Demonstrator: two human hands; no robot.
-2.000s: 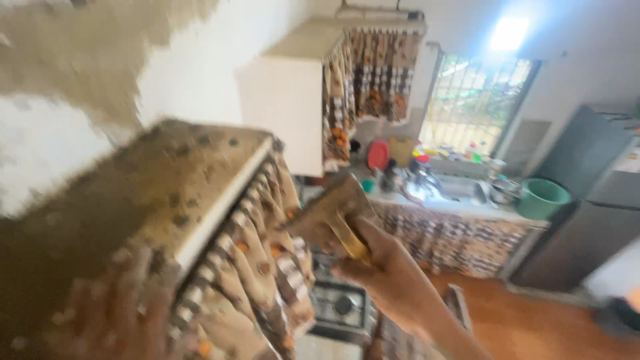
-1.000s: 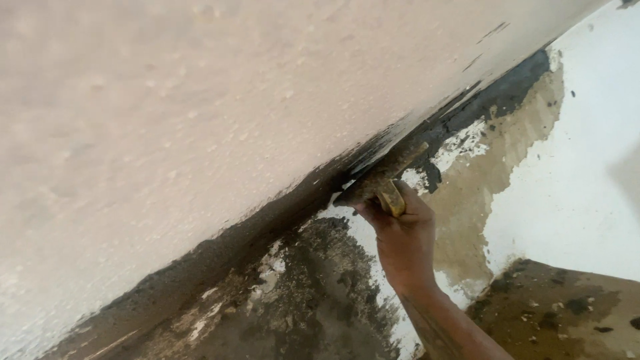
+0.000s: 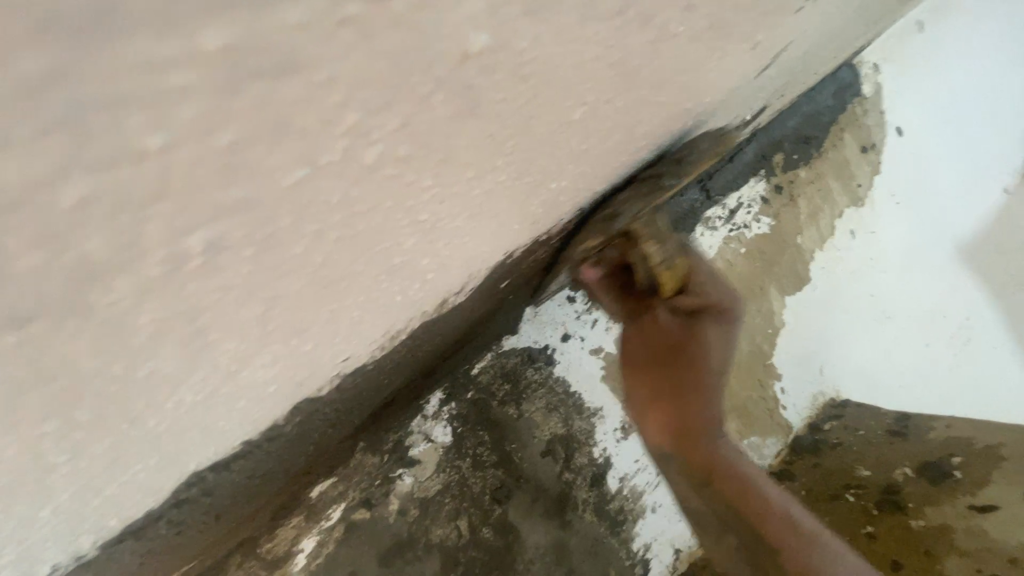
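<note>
My right hand (image 3: 680, 320) grips the yellowish handle of a plastering trowel (image 3: 640, 200), its blade lying along the corner where the ceiling (image 3: 320, 200) meets the wall. Hand and trowel are somewhat blurred. Dark, wet-looking mortar (image 3: 344, 432) runs in a band down the corner to the lower left, and a grey patch of it (image 3: 808, 120) continues beyond the blade at the upper right. My left hand is out of the picture.
The wall below has flaked white paint and a dark, rough patch (image 3: 512, 472). A white wall area (image 3: 944, 240) lies to the right. At the lower right is the cabinet's flat top (image 3: 904, 480), spotted with dark crumbs.
The view has swung from the kitchen and cabinet up to the ceiling corner. My right hand has brought the trowel there. My left hand, near the cabinet top two seconds ago, has left view.
</note>
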